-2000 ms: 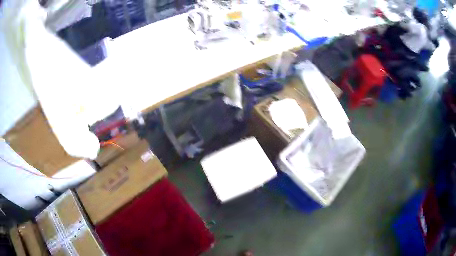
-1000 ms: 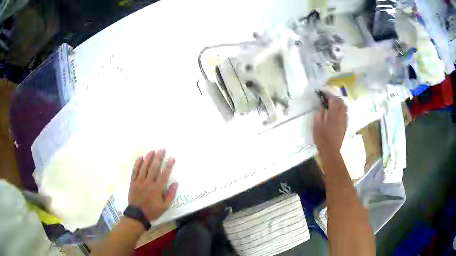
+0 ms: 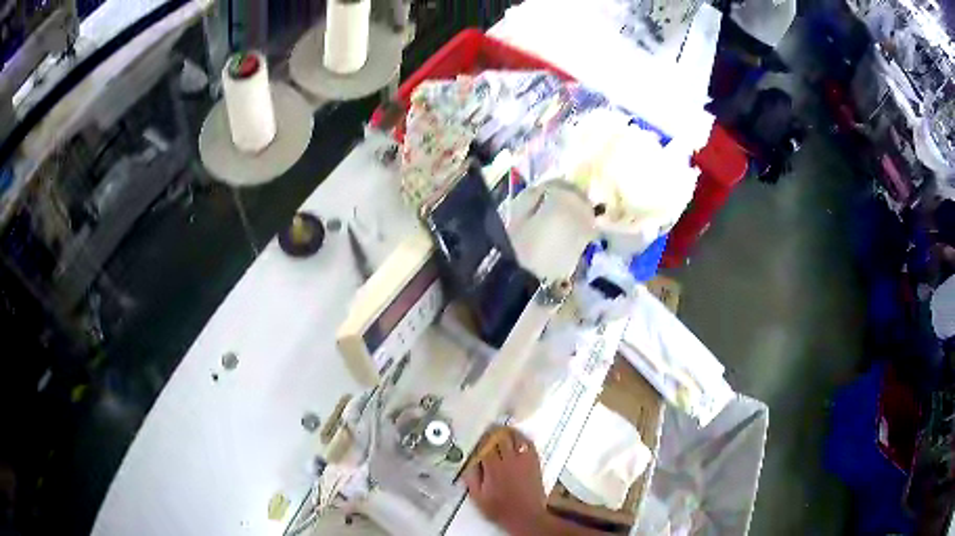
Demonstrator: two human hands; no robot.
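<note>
My right hand point(image 3: 511, 484) is at the bottom centre, fingers curled on the white table edge beside the sewing machine. A yellow-brown patch shows at its fingertips; whether it is held cannot be told. My left hand is out of the picture. The sewing machine's metal parts point(image 3: 437, 431) lie just left of the hand, partly blurred. A cream control box point(image 3: 393, 319) stands behind them, with a dark flat device point(image 3: 476, 246) leaning beside it. A white fabric pile point(image 3: 607, 459) lies on a brown carton point(image 3: 625, 393) right of the hand, below the table edge.
A red basket point(image 3: 461, 52) at the back holds printed fabric point(image 3: 438, 136) and cream cloth point(image 3: 634, 178). Two white thread cones point(image 3: 251, 110) stand at upper left. A plastic-lined bin point(image 3: 707, 461) stands at lower right. The floor aisle point(image 3: 801, 283) runs along the right.
The view has swung right and closer to the machine's far end. My left hand has left the picture. My right hand shows lower, and the dark tool near it no longer shows.
</note>
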